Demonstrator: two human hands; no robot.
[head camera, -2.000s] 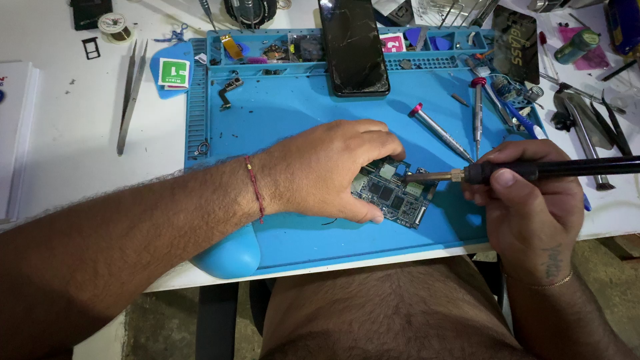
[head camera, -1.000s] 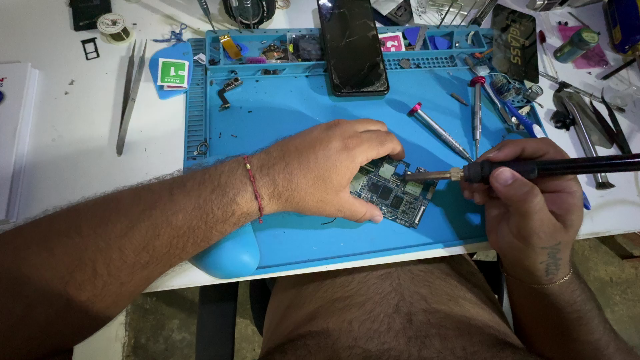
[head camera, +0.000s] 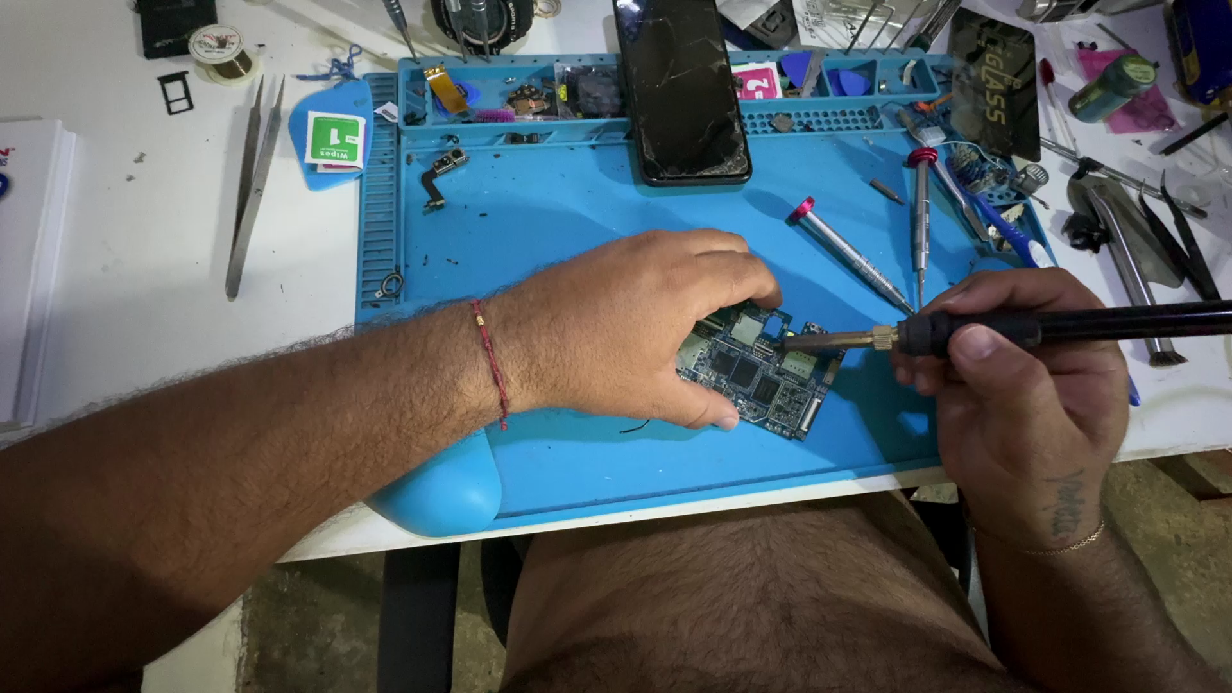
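A green circuit board (head camera: 760, 375) lies on the blue silicone work mat (head camera: 597, 472). My left hand (head camera: 654, 322) grips its left part, with the thumb at the lower edge and the fingers at the upper edge. In my right hand (head camera: 1020, 375) is a soldering iron (head camera: 924, 335), held like a pen, its metal tip over the upper right part of the board. Whether the tip touches a component cannot be told. Two precision screwdrivers with red caps lie beyond, one slanted (head camera: 852, 255) and one nearly upright in the view (head camera: 921, 231).
A phone with a cracked screen (head camera: 681, 96) rests across the mat's parts tray. Tweezers (head camera: 255, 192), a solder spool (head camera: 223, 56) and a wipes packet (head camera: 335, 141) lie at left. A blue-handled brush (head camera: 1006, 226), a green bottle (head camera: 1114, 89) and black tweezers (head camera: 1179, 241) lie at right.
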